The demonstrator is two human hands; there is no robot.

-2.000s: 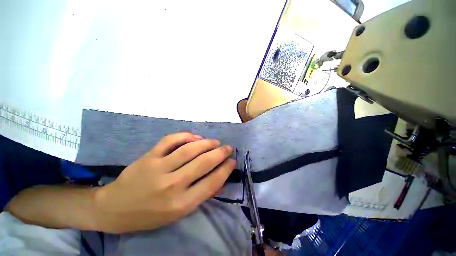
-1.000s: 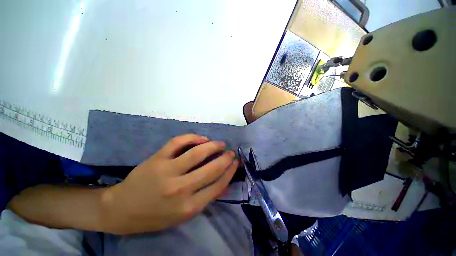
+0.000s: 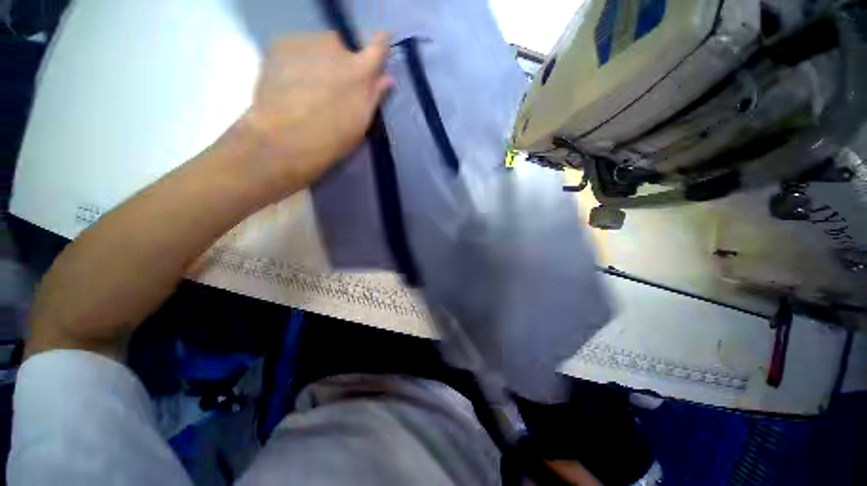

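Observation:
The grey-backed front panel (image 3: 475,237) hangs tilted over the machine table, its lower right part motion-blurred. Narrow black welt strips (image 3: 435,119) show on its grey side. My left hand (image 3: 318,104) grips the panel near its top, fingers curled at a black strip. The long silver scissors (image 3: 461,346) are blurred below the panel and point up towards it. My right hand (image 3: 575,472) shows only as a bit of skin at the bottom edge by the scissor handles; the rest is hidden or out of the picture.
The cream sewing machine head (image 3: 637,71) fills the upper right. A printed ruler (image 3: 656,363) runs along the near edge of the white table (image 3: 124,123). A small red-handled tool (image 3: 779,351) lies at the far right. Blue material (image 3: 689,441) shows below the table.
My left hand has moved up and lifted the panel, which was lying flat and is now turned and tilted. The scissors have come away from the slit by my left fingertips. The view has shifted.

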